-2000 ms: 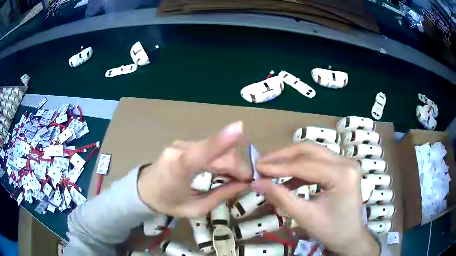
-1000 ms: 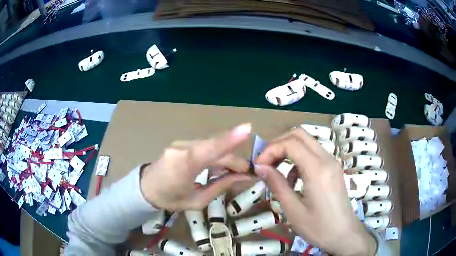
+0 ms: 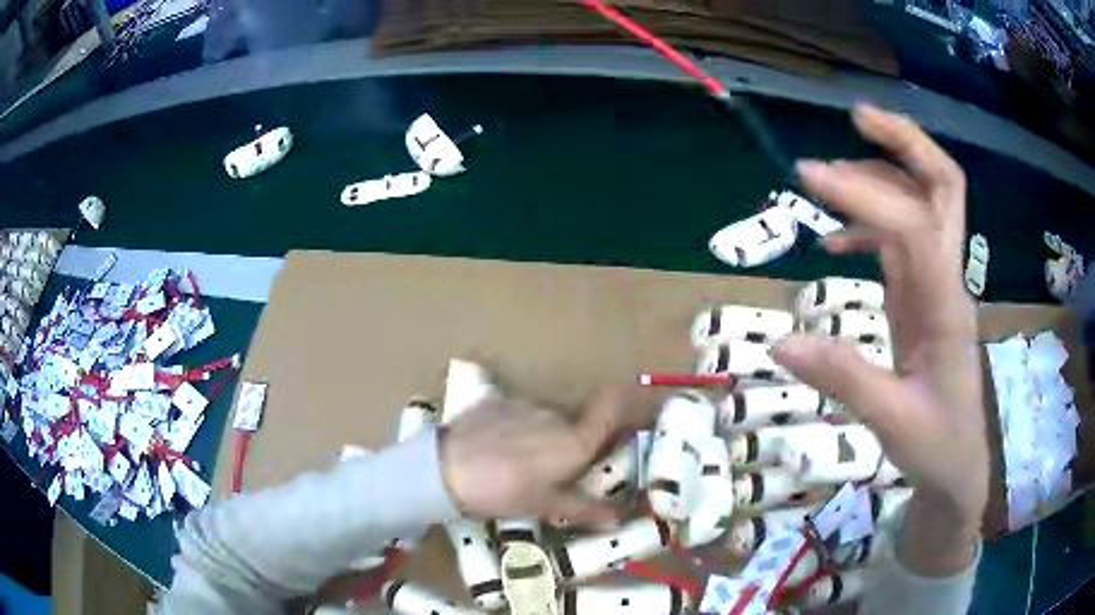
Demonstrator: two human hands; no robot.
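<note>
My left hand (image 3: 522,463) is blurred, low over white car bodies (image 3: 612,547) on the cardboard pad (image 3: 480,300). A white piece (image 3: 468,387) shows at its upper edge; whether the hand grips anything is hidden. My right hand (image 3: 919,312) is raised at the right, fingers and thumb apart. A long thin red and dark object (image 3: 720,90) slants from the top edge to near its fingertips; contact is unclear. A car body (image 3: 687,451) lies between the hands. A red strip (image 3: 684,380) lies above it. White tags (image 3: 847,514) lie below the right hand.
A pile of tags with red strips (image 3: 114,396) lies left. One tag (image 3: 250,406) lies at the pad's left edge. Car bodies (image 3: 841,297) lie in rows at right. White pieces (image 3: 1030,421) lie far right. The green belt (image 3: 576,180) carries car parts (image 3: 435,145).
My hands have separated: the left moved down, the right up and right. The small tag-like piece between them is no longer seen there. The long red and dark object has appeared. Belt parts have shifted right.
</note>
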